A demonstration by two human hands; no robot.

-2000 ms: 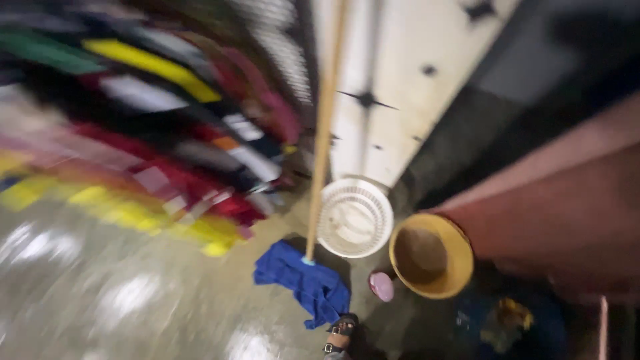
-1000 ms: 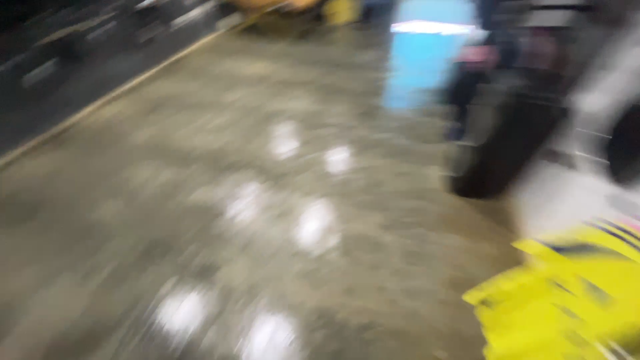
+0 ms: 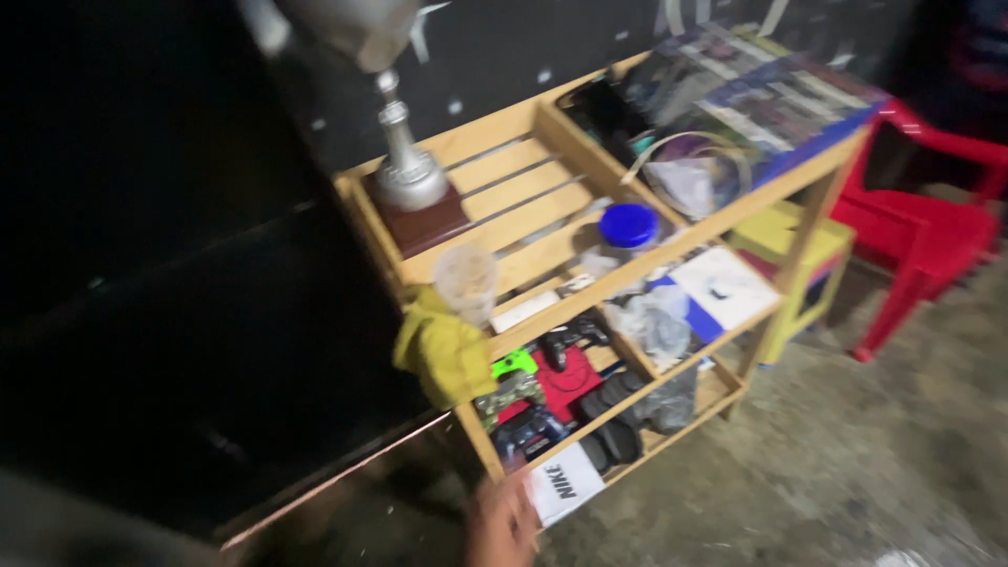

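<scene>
One bare hand, seemingly my left hand (image 3: 502, 521), is blurred at the bottom edge, beside the lower left corner of a wooden slatted shelf rack (image 3: 602, 303). Close to its fingers is a white card or box bearing a Nike mark (image 3: 564, 482); whether they touch is unclear. Above the hand, a yellow cloth (image 3: 445, 350) hangs over the rack's corner. Several game controllers, among them a green one (image 3: 516, 363), lie on the middle shelf near a red item (image 3: 565, 382). My right hand is out of view.
A silver trophy (image 3: 408, 169) on a brown base, a clear tub (image 3: 465, 283) and a blue-lidded jar (image 3: 628, 227) occupy the top shelf. A yellow stool (image 3: 795, 236) and a red plastic chair (image 3: 917, 213) stand at right. A black wall (image 3: 157, 260) rises at left.
The view has swung widely, from a mop and basins, across the wet-looking floor, to the wooden rack. A hand now shows at the bottom edge.
</scene>
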